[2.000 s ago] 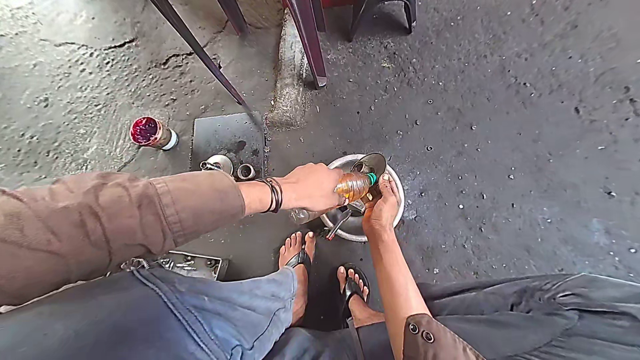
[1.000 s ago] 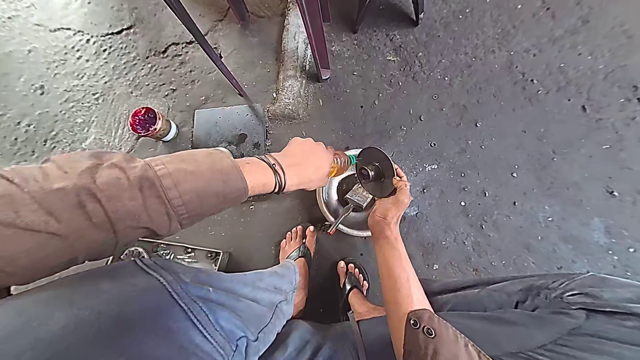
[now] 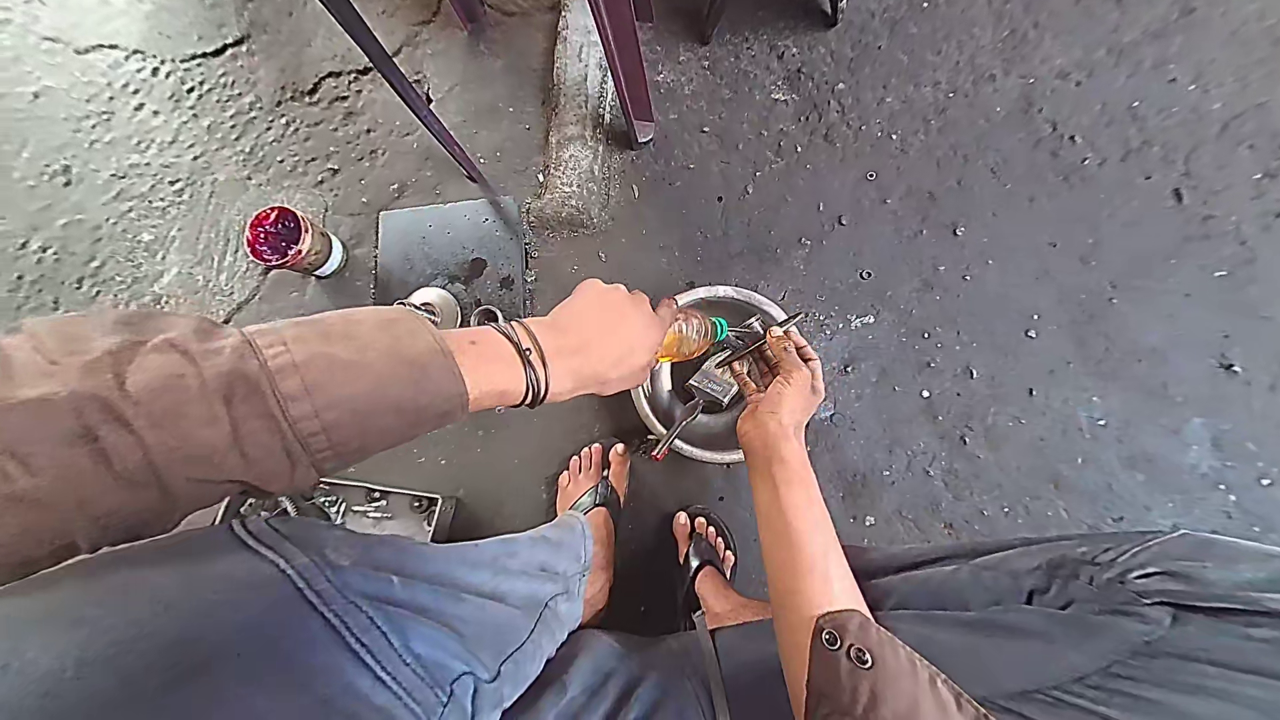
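My left hand point(image 3: 612, 338), with dark bands at its wrist, is closed around a clear plastic bottle point(image 3: 685, 336) of amber liquid. The bottle lies nearly level, its green cap end point(image 3: 719, 329) toward my right hand. Between the fingers of my right hand point(image 3: 780, 385) is a dark round metal part point(image 3: 762, 340), seen almost edge-on over a metal basin point(image 3: 672, 440). A paintbrush point(image 3: 712, 384) rests in the basin, its handle reaching over the near rim. Dark liquid or shadow fills part of the basin; the bottle's lower end is hidden by my left hand.
A container with red contents point(image 3: 274, 237) lies or leans on the concrete floor, left of a flat grey slab point(image 3: 440, 245). Small metal parts point(image 3: 436, 305) sit at the slab's near edge. A metal housing point(image 3: 385, 510) is beside my leg. Dark red furniture legs point(image 3: 625, 75) stand beyond.
The dark round part in my right hand has turned from showing its broad face and central hub to nearly edge-on. The bottle stays in my left hand.
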